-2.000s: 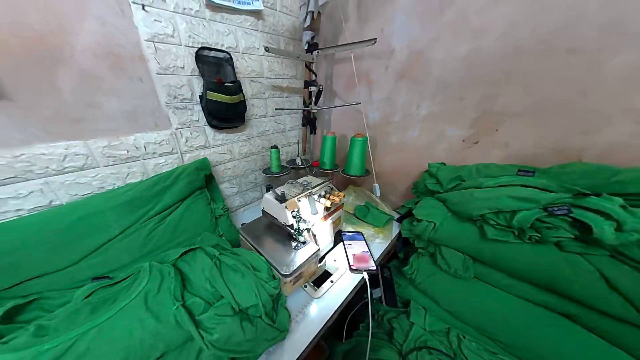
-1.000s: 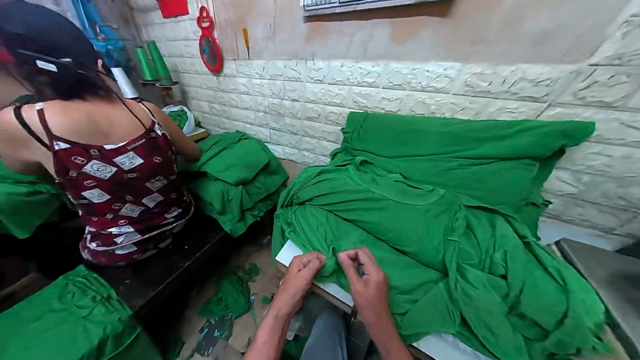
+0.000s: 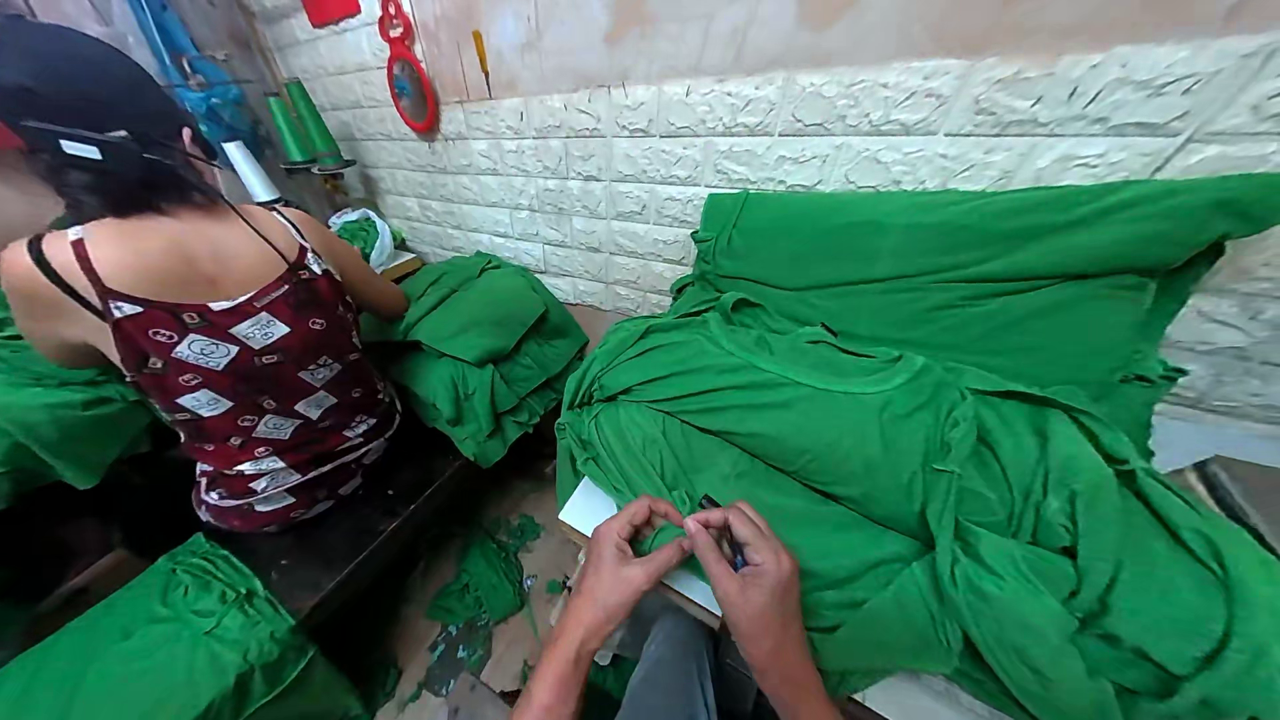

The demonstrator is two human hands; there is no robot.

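Note:
My left hand (image 3: 632, 550) and my right hand (image 3: 740, 560) meet at the fingertips over the table's front edge, low in the middle of the view. Thumbs and forefingers are pinched together, but whatever lies between them is too small to make out. A slim dark tool (image 3: 730, 535), its kind unclear, lies in my right hand among the fingers. Just beyond both hands a green knit shirt (image 3: 800, 430) with a round neckline spreads across the table. Behind it, folded green fabric (image 3: 960, 270) rests against the wall.
On the left a person (image 3: 250, 370) sits on a dark bench (image 3: 390, 540), back towards me, beside a green fabric pile (image 3: 480, 340). More green fabric (image 3: 170, 640) covers the bench's near end. Scraps (image 3: 485, 580) litter the floor. Green thread cones (image 3: 315, 125) stand by the brick-pattern wall.
The view has swung far from the sewing machine seen two seconds ago. Since one second ago my hands have come together at the fingertips.

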